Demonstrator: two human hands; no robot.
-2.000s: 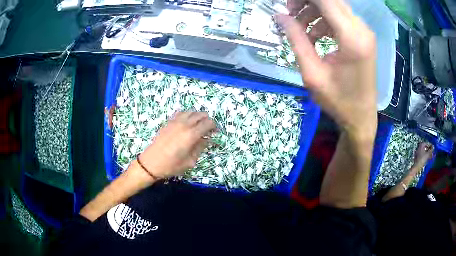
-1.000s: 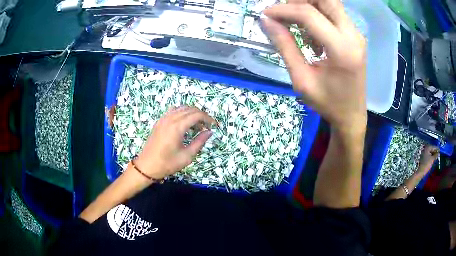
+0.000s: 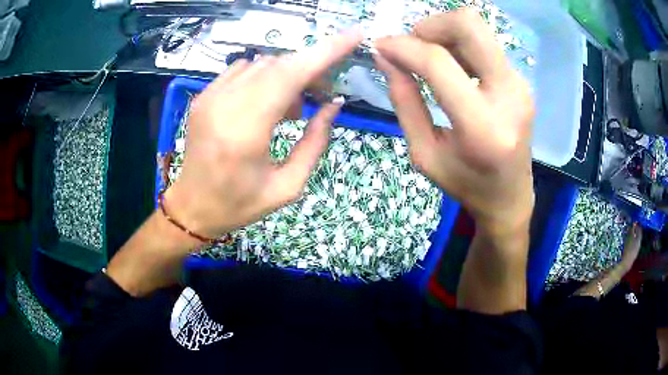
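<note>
A blue parts bin (image 3: pixel 432 256) full of small white-and-green connector pieces (image 3: pixel 359 212) lies right before me. My left hand (image 3: pixel 245 143) is above the bin's upper left part, thumb and fingers apart, its index fingertip reaching the machine's front. My right hand (image 3: pixel 469 117) is raised over the machine's right end, its thumb and index fingertips near the bright metal fixture (image 3: pixel 344 22). The fingertips of both hands are close to each other there. Glare and blur hide whether either hand holds a piece.
The silvery machine plate (image 3: pixel 249 33) runs along the top. A translucent tub (image 3: pixel 560 110) is at its right end, with loose pieces. A dark green bin (image 3: pixel 108 176) of small pieces is at the left. Another person's hand (image 3: pixel 631 245) is over a second blue bin (image 3: pixel 560 212) at the right.
My left hand has risen out of the bin's pieces and moved up to the machine's front. My right hand has shifted slightly left and down, staying by the fixture.
</note>
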